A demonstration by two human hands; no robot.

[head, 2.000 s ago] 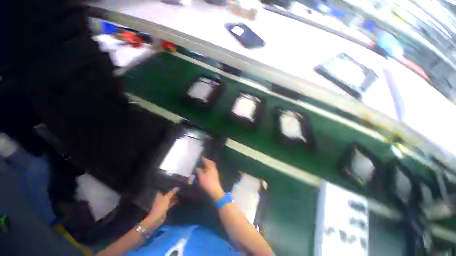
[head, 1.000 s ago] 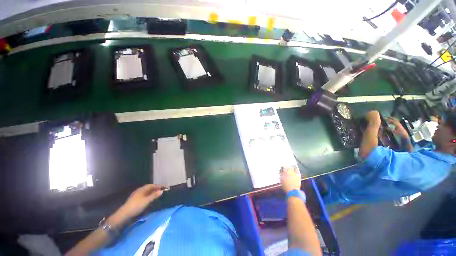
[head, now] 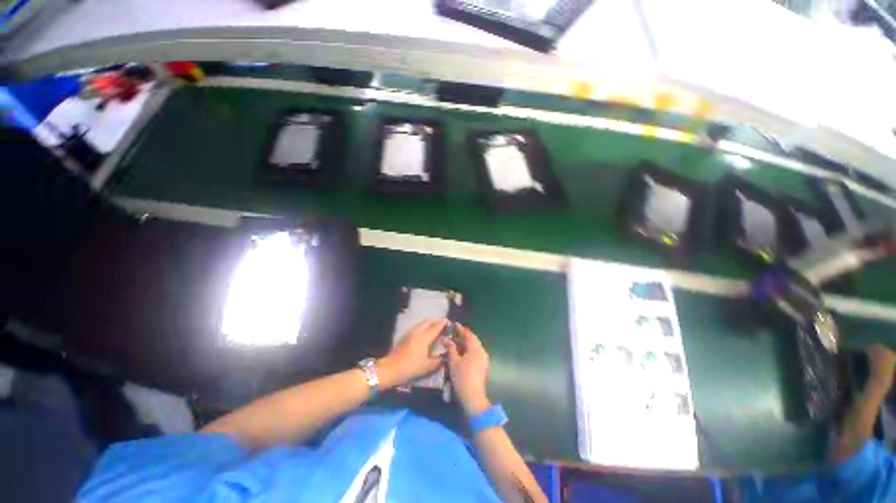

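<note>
An open tablet unit (head: pixel 424 303) with a silver-white inner area lies on the green bench in front of me. My left hand (head: pixel 418 354) and my right hand (head: pixel 470 365) meet above its right side and cover part of it. Their fingertips pinch a small dark piece (head: pixel 451 334), which looks like a small circuit board; blur hides its detail. A second tablet unit (head: pixel 267 293), very bright with glare, lies in a black tray (head: pixel 335 295) to the left. The white board tray (head: pixel 585 393) at right holds several small boards.
Beyond a pale rail (head: pixel 462 251), the green conveyor (head: pixel 589 187) carries several tablets in black trays. A raised white shelf (head: pixel 344 44) spans the back. A neighbour's arm (head: pixel 865 413), a dark cylindrical device (head: pixel 781 287) and a dark tray are at right. A blue bin is at the bottom edge.
My right hand has moved left from the board tray to the tablet unit. My left hand has moved from its lower edge to meet it. The camera view has shifted left.
</note>
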